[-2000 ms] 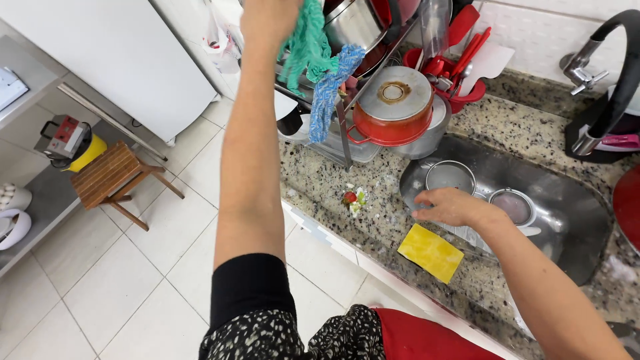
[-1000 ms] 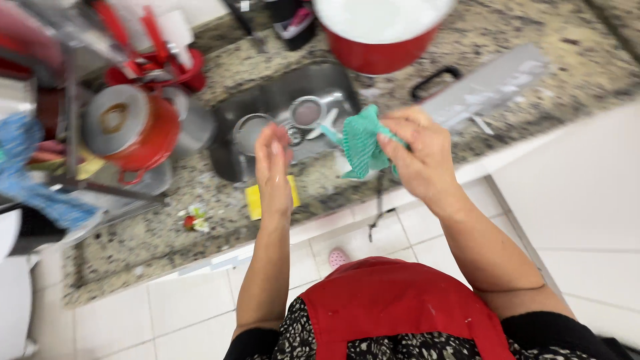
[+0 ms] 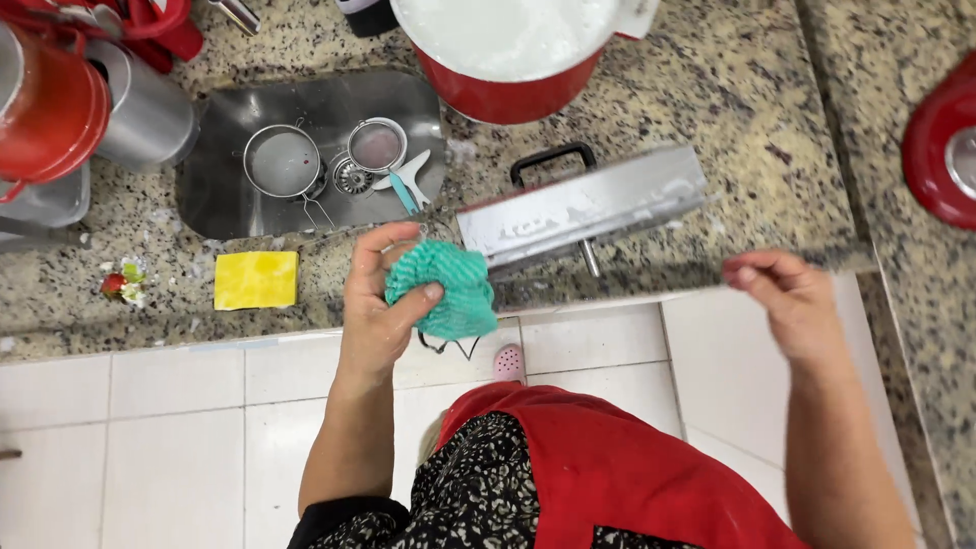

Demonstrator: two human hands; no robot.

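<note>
My left hand [image 3: 374, 305] grips a bunched green cleaning cloth [image 3: 446, 290] in front of the counter edge, thumb across it. Off to the right, my right hand [image 3: 781, 301] holds nothing visible, its fingers loosely bent and a little blurred. Between the hands, a wet, soapy metal tool or box [image 3: 587, 206] with a black handle lies at the counter's front edge; its exact kind I cannot tell. A yellow sponge [image 3: 255, 280] lies left of my left hand. The steel sink [image 3: 229, 130] behind holds a larger strainer [image 3: 284, 162] and a smaller strainer [image 3: 377, 146] with a teal handle.
A large red pot [image 3: 503, 91] with a white inside stands behind the sink's right end. An orange-red pot [image 3: 53, 114] and a grey metal pot [image 3: 141, 110] crowd the left. Food scraps [image 3: 126, 284] lie near the sponge. A red appliance or lid [image 3: 949, 152] is at far right.
The green cloth has passed from my right hand to my left. My right hand has moved away to the right. The view has shifted toward the right of the counter.
</note>
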